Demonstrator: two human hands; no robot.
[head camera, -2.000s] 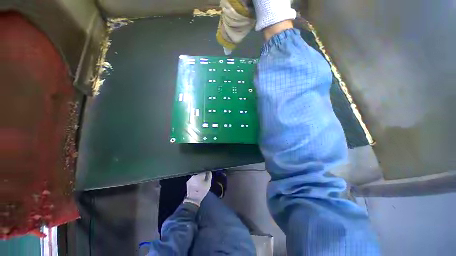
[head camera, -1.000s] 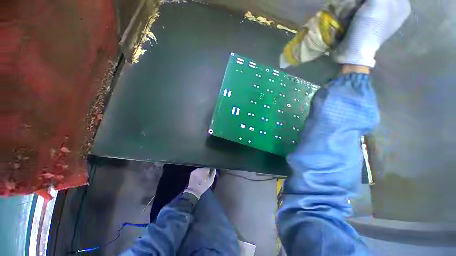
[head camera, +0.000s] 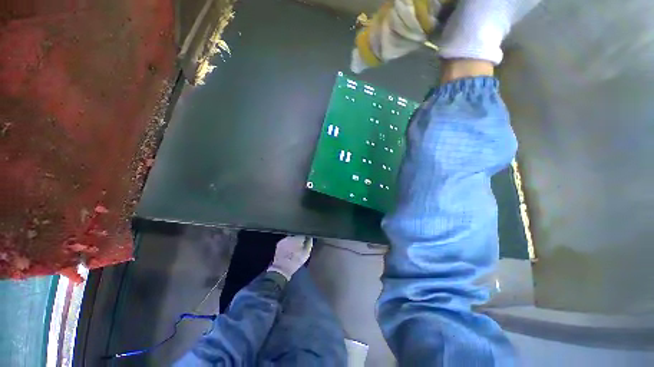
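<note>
A green circuit board (head camera: 358, 143) with small white pads lies tilted on the dark green surface (head camera: 244, 129). My right sleeve covers its right part. My right hand (head camera: 480, 32), in a white knit glove and cut off by the top edge, is raised beyond the board. It grips the off-white, yellow-patched spray gun (head camera: 394, 32), whose tip is near the board's top left corner. My fingers are mostly hidden. My left hand (head camera: 291, 255), in a white glove, is low by my lap at the surface's front edge; whether it holds anything is unclear.
A crusted red-brown flap (head camera: 79, 136) fills the left side. Grey booth walls (head camera: 588, 165) stand at the right, with yellowish residue (head camera: 214, 46) along the booth edges. A thin blue cord (head camera: 168, 333) hangs at the lower left, below the surface's front edge.
The view has turned, so the board appears further right and tilted. In the last second my right hand and the gun moved left towards the board's top left corner. My left hand stays low.
</note>
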